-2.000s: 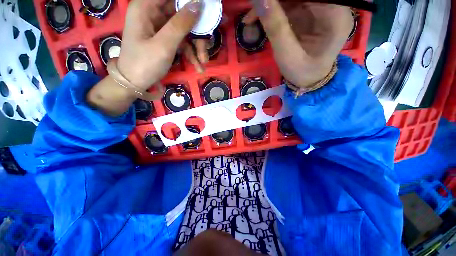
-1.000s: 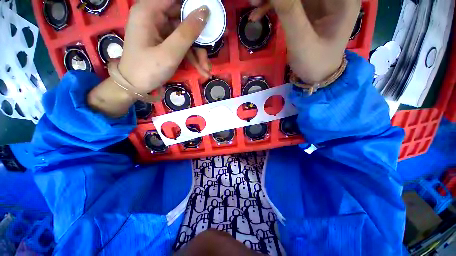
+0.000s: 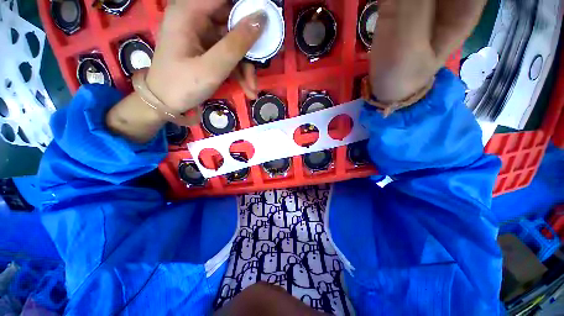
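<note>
My left hand (image 3: 195,58) holds a round part covered by a white disc (image 3: 257,29), with the thumb on the disc, above the red compartment tray (image 3: 297,84). My right hand (image 3: 420,43) is at the top right over the tray; its fingertips are cut off by the upper edge, so what they hold is hidden. A white die-cut strip (image 3: 272,143) with round holes lies aslant over the tray's lower rows. Round black speaker drivers (image 3: 315,32) with grey centres sit in the tray's pockets.
Spent white backing sheets (image 3: 23,80) full of holes lie at the left. A stack of white and grey strips (image 3: 525,68) stands at the right, with loose white discs (image 3: 479,66) beside it. Another red tray (image 3: 518,162) is at the right. A brown box (image 3: 521,264) is at the lower right.
My right hand has moved right and up, away from the left hand, uncovering more drivers. The left hand, with the disc-covered part, has shifted slightly right and down.
</note>
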